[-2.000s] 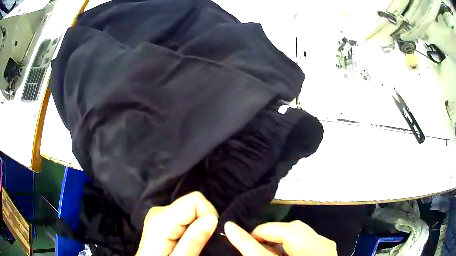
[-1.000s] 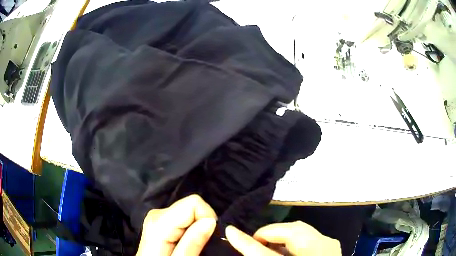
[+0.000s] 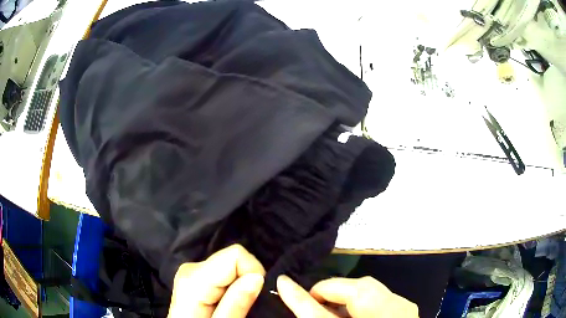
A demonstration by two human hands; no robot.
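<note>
A large black garment (image 3: 205, 124) lies heaped on the white table and hangs over its front edge. Its gathered waistband (image 3: 298, 202) runs down to my fingers. My left hand (image 3: 217, 286) pinches the band at the bottom centre, thumb against bent fingers. My right hand (image 3: 347, 298) is just right of it, thumb and fingers at the band. A tiny pale sliver (image 3: 274, 292) shows by my right fingertip; I cannot tell if it is a pin or needle. Both hands are cut off by the lower edge. A small white label (image 3: 345, 133) shows at the band.
Black thread snips (image 3: 506, 141) lie on the white table (image 3: 434, 211) at right. A sewing machine head (image 3: 512, 28) is at upper right. Another machine (image 3: 28, 74) is at left, beyond a yellow strip (image 3: 48, 168). Blue bins (image 3: 85, 264) and pale cloth (image 3: 512, 279) are below.
The hands stay at the band with only slight finger movement. The pale sliver shows a little differently beside my right fingertip. The whole view has shifted slightly.
</note>
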